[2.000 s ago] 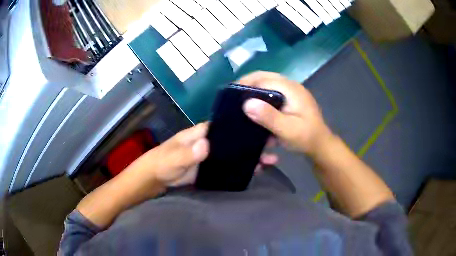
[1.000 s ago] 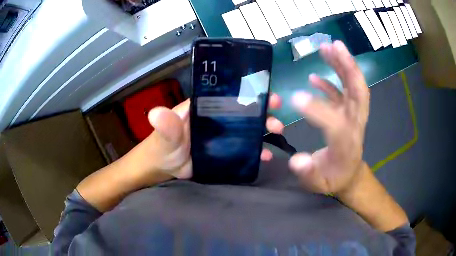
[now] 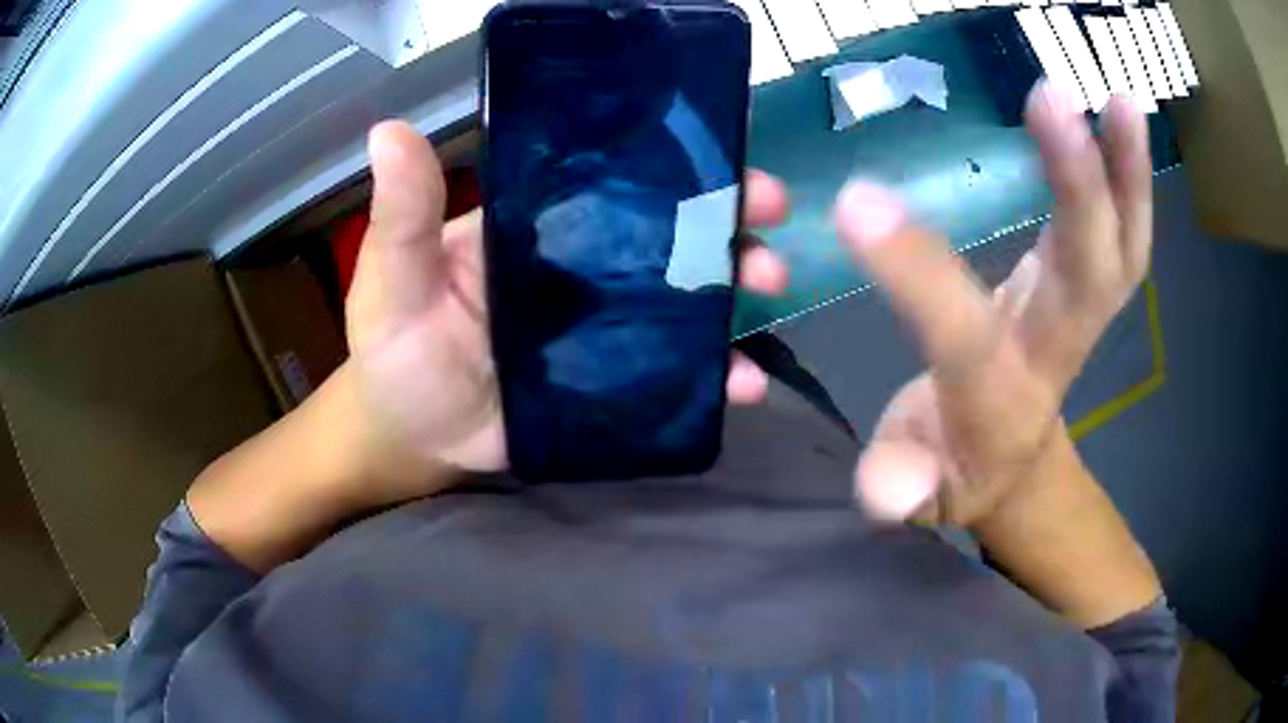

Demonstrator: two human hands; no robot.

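Observation:
A black smartphone (image 3: pixel 615 339) stands upright in the middle of the view, its screen dark with pale reflections on it. My left hand (image 3: pixel 424 318) holds it from behind and the left side; the thumb is raised off the left edge and fingertips show at the right edge. My right hand (image 3: pixel 1003 325) is to the right of the phone, not touching it, with fingers apart, empty and slightly blurred.
White retail boxes (image 3: pixel 1066 60) lie in rows on the green bench (image 3: pixel 918 191), with a crumpled whitish film scrap (image 3: pixel 887 89) beside them. A brown carton (image 3: pixel 120 410) stands at left below the white machine (image 3: pixel 184 127). Another carton (image 3: pixel 1236 127) is at upper right. A yellow line marks the floor.
The phone came up in my left hand and its screen lit, showing 11 50; now it shows dark without the clock. My right hand let go of the phone and moved right.

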